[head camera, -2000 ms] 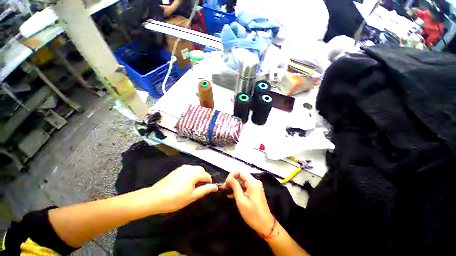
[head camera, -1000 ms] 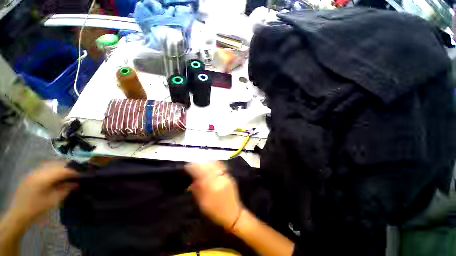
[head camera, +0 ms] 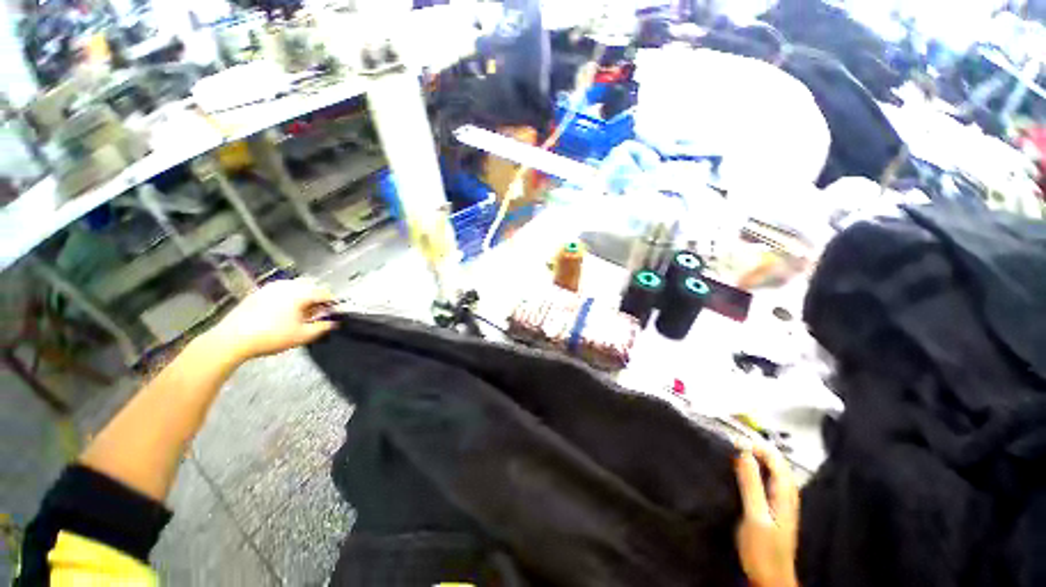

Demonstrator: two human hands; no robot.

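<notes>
A black garment or cut piece [head camera: 505,447] is stretched between my two hands over the lap, in front of the white table. My left hand [head camera: 275,318] is raised at the left and pinches one end of its upper edge. My right hand [head camera: 766,516] holds the other end of that edge at the lower right, by the table's front edge. The cloth hangs down from the edge in loose folds. Its lower part runs out of the picture at the bottom.
A tall pile of dark garments [head camera: 929,344] stands at the right. On the white table are a striped bundle [head camera: 574,327], a brown thread cone [head camera: 568,266], three black cones [head camera: 681,307] and a steel flask [head camera: 652,247]. A pale post [head camera: 410,172] stands beyond the cloth.
The hands have moved from close together to far apart, the left one up and outward. The black cloth is now lifted and spread between them. The view has swung left since one second ago.
</notes>
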